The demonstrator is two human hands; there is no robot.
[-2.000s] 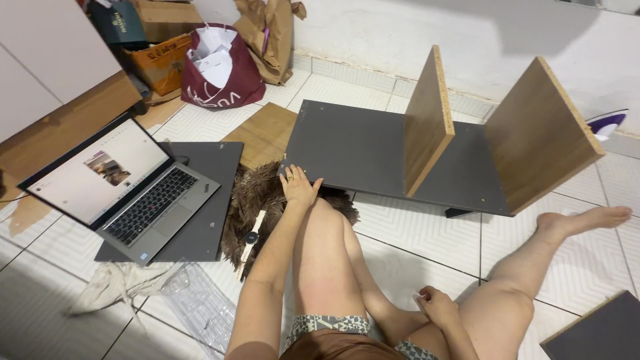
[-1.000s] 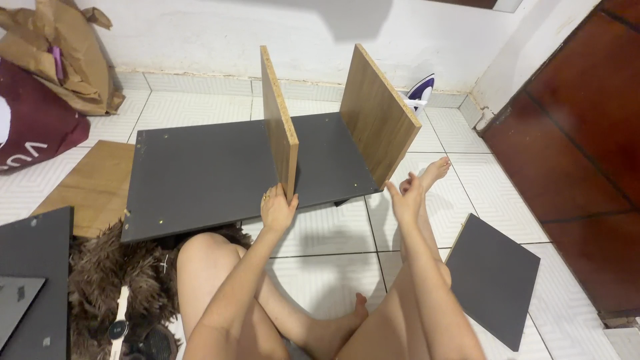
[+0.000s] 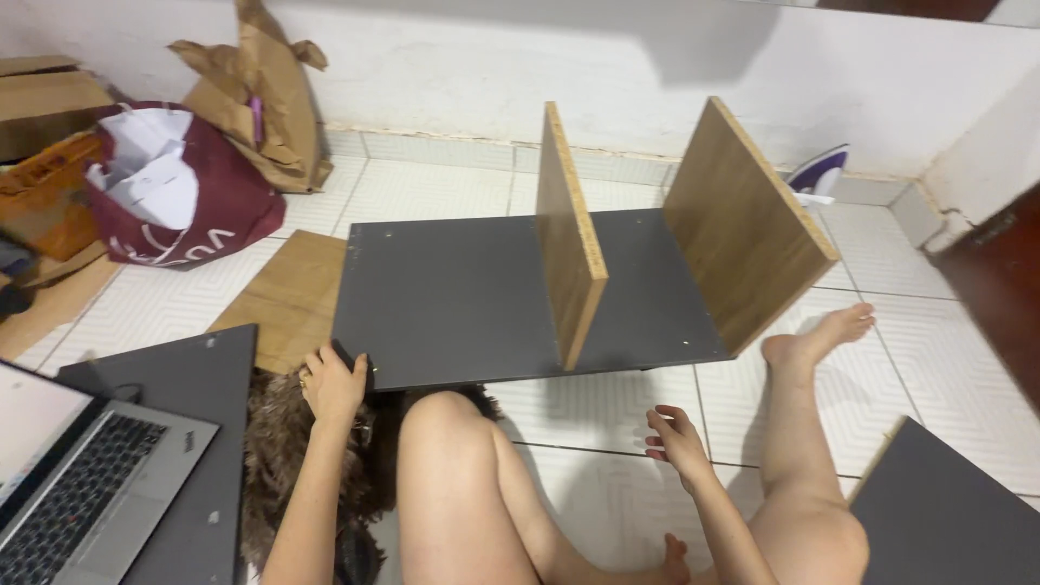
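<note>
A long dark grey furniture board (image 3: 455, 301) lies flat just above the floor, its near edge by my knees. Two wood-grain panels stand upright on it: an inner panel (image 3: 569, 236) right of its middle and an outer panel (image 3: 739, 227) at its right end. My left hand (image 3: 335, 382) rests with spread fingers on the board's near left corner, gripping nothing. Over the floor tiles, below the right part of the board, my right hand (image 3: 676, 443) hangs empty with its fingers apart and slightly curled.
A laptop (image 3: 122, 479) sits on another dark board (image 3: 236, 406) at left, beside a brown shaggy fabric (image 3: 280, 471). A wood-grain panel (image 3: 284, 292), a maroon bag (image 3: 236, 195) and a paper bag (image 3: 284, 106) lie behind. An iron (image 3: 821, 171) and a loose grey board (image 3: 951, 504) are at right.
My left hand has moved from the near end of the inner panel to the board's left corner. My right hand has come away from the outer panel's near corner, back toward me. The view has swung left.
</note>
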